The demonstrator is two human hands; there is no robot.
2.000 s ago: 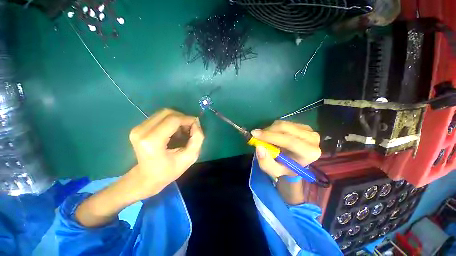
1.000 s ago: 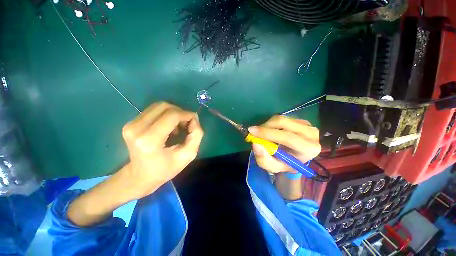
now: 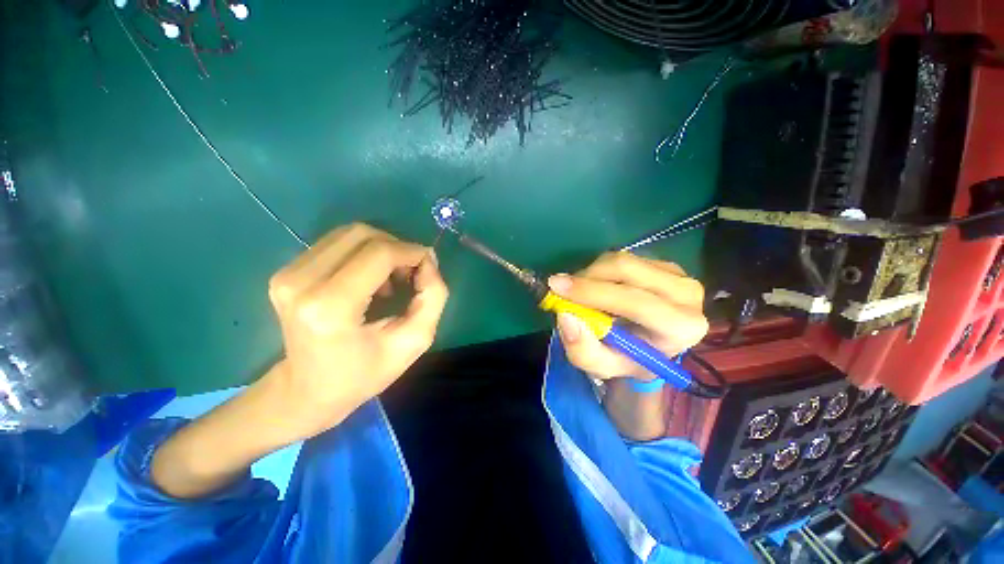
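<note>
A small round shiny workpiece lies on the green mat, with a short dark lead beside it. My left hand is just below and left of it, thumb and forefinger pinched on a thin strand. The solder wire runs from the upper left down to this hand. My right hand holds the soldering iron by its yellow-and-blue handle. The iron's tip is at the lower edge of the workpiece; whether it touches is too small to tell.
A pile of dark leads lies at the top middle. White-tipped parts lie upper left. A fan grille and a dark stand are upper right. A black part tray is lower right, and clear plastic at the left.
Since the oldest frame, the view has shifted slightly, with the mat items sitting higher and further left. The iron tip and both hands remain around the workpiece, with little movement.
</note>
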